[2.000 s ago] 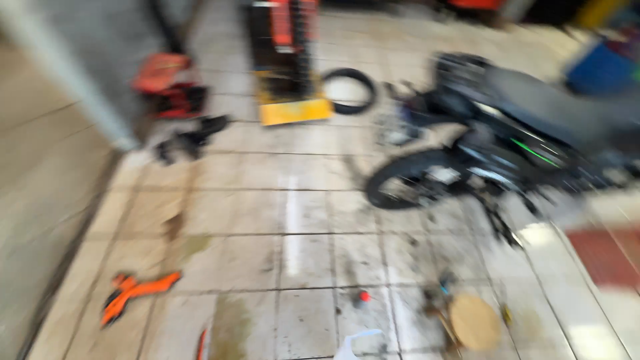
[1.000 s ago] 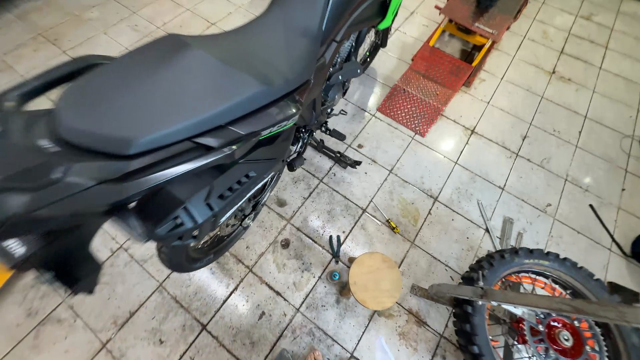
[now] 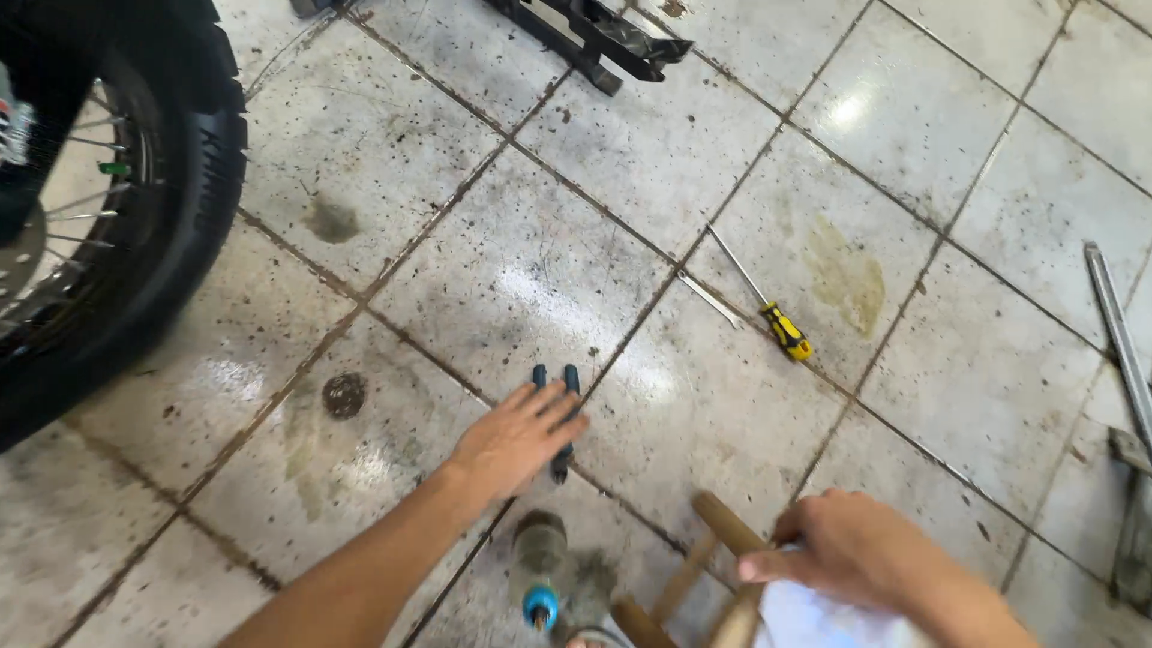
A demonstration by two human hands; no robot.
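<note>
My left hand (image 3: 517, 436) reaches over dark-handled pliers (image 3: 571, 378) on the tiled floor, its fingers spread across the handles; whether it grips them cannot be told. At the lower right, my right hand (image 3: 832, 544) is closed around a leg of a small wooden stool (image 3: 724, 522), which is tilted with its legs showing. A white cloth or garment (image 3: 810, 616) lies below that hand. Just below the pliers stands a bottle with a blue cap (image 3: 541, 603). To the right lie a small wrench (image 3: 711, 300) and a yellow-and-black screwdriver (image 3: 786, 333).
A motorcycle's spoked wheel with a black tire (image 3: 211, 180) stands at the left. Black metal motorcycle parts (image 3: 585, 40) reach in at the top. A long metal bar (image 3: 1116, 333) lies at the right edge, above another dark metal piece (image 3: 1132, 531).
Both hands have come into view, the left at the pliers and the right on the stool. The round-topped stool stood upright one second ago and is now tilted. The view has moved much closer.
</note>
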